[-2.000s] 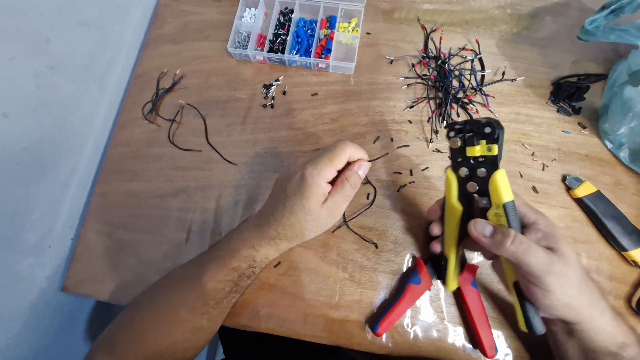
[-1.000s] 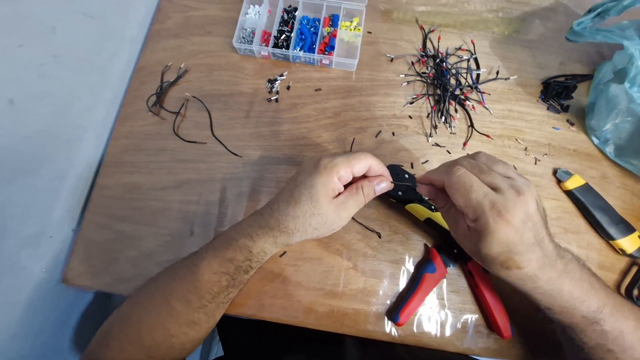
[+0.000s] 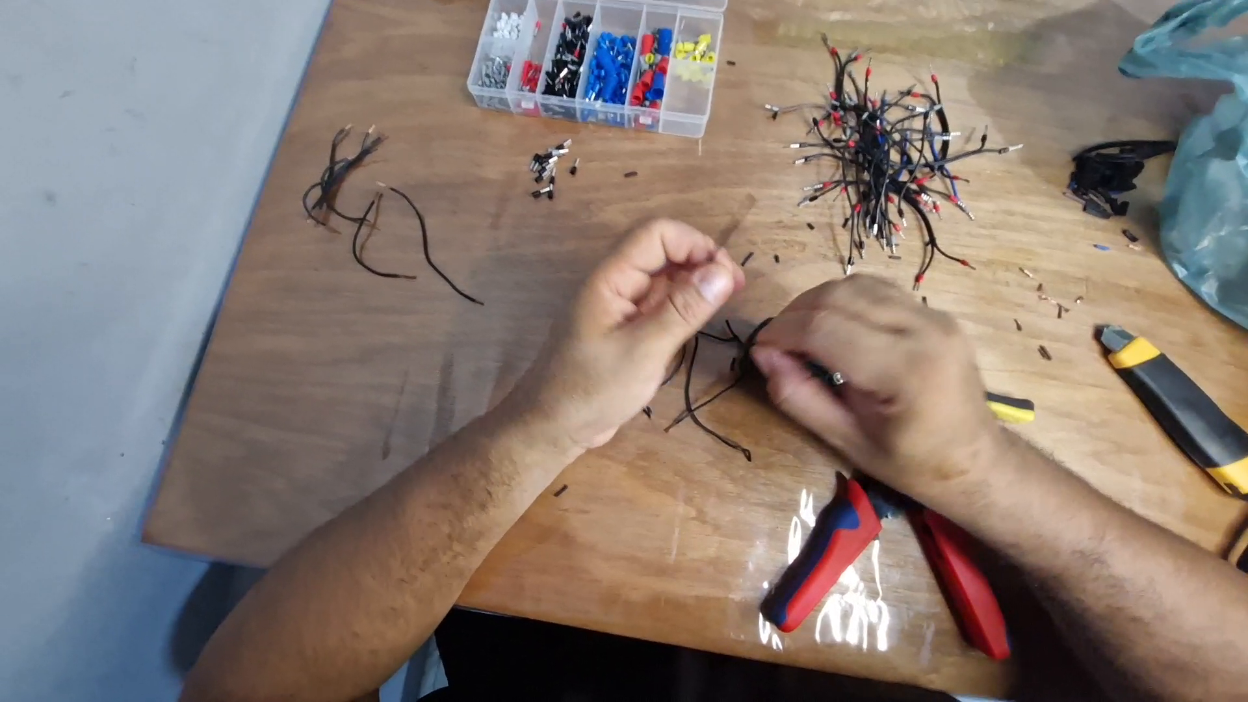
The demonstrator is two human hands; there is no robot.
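Note:
My left hand (image 3: 653,327) is raised over the wooden table with thumb and forefinger pinched; a faint blurred streak rises from the fingertips, too unclear to name. To its right, my right hand (image 3: 868,375) has its fingertips closed on a black wire, beside several short black wires (image 3: 692,395). Partly under the right hand lie a tool with red and blue handles (image 3: 829,556) and the wire stripper, of which a yellow and black handle end (image 3: 1011,408) shows. Loose black ferrules (image 3: 549,168) lie beyond my left hand.
A compartment box of coloured ferrules (image 3: 595,112) stands at the back. Ferruled wires (image 3: 882,156) form a pile at back right; other black wires (image 3: 341,185) lie at left. A utility knife (image 3: 1175,409), a plastic bag (image 3: 1209,195) and black parts (image 3: 1107,175) are at right.
Two seconds ago my right hand held up the yellow and black wire stripper; now the stripper lies low, mostly hidden under that hand. My hands, close together one second ago, have moved apart.

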